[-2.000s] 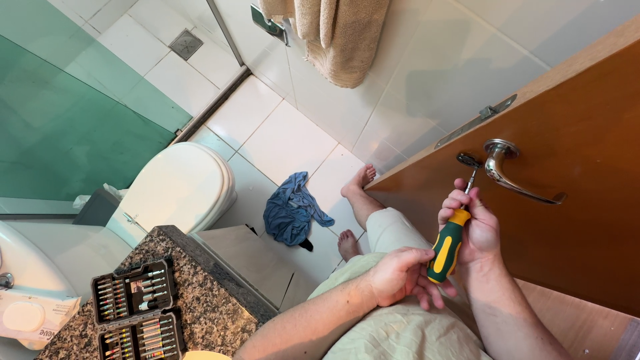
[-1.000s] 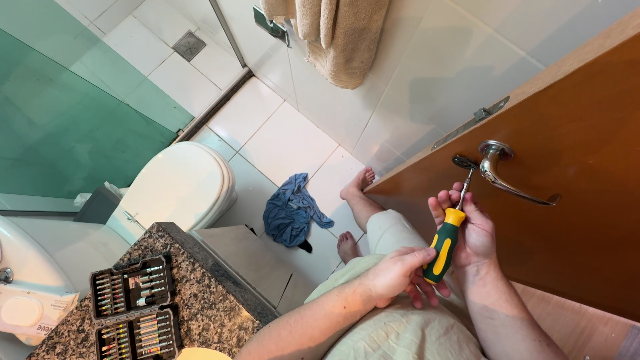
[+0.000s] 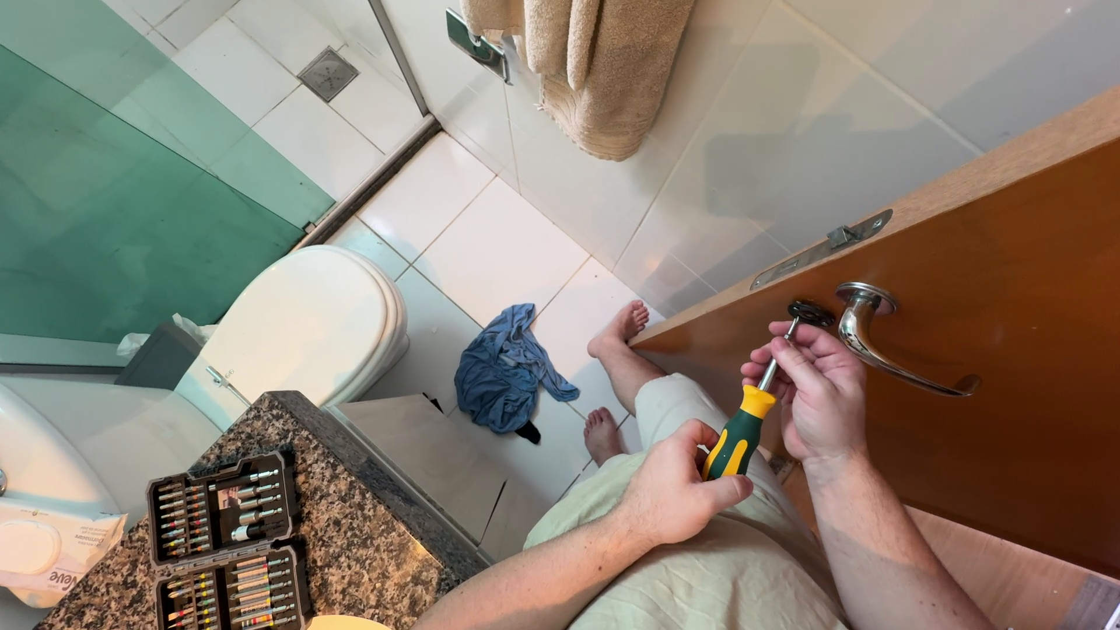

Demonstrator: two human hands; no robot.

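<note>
My left hand [image 3: 678, 490] is closed around the lower end of the green and yellow handle of a screwdriver [image 3: 739, 437]. The fingers of my right hand [image 3: 818, 385] hold its metal shaft near the tip. That tip meets a small dark round plate [image 3: 810, 312] on the brown wooden door [image 3: 989, 350], just left of the chrome lever handle [image 3: 862, 324]. How the tip sits against the plate cannot be told. A metal latch plate [image 3: 822, 249] is set in the door's edge. An open bit case [image 3: 223, 507] with several screwdriver bits lies on the granite countertop [image 3: 376, 542].
A blue cloth [image 3: 499, 376] lies on the tiled floor near my bare feet. The closed toilet [image 3: 302, 324] stands left, by a green glass panel [image 3: 114, 210]. A beige towel [image 3: 604, 79] hangs on the wall. A wipes packet [image 3: 52, 547] is at the lower left.
The fingers of my right hand are closer to the dark round plate. The screwdriver's handle has shifted a little left and leans more. The view has moved slightly.
</note>
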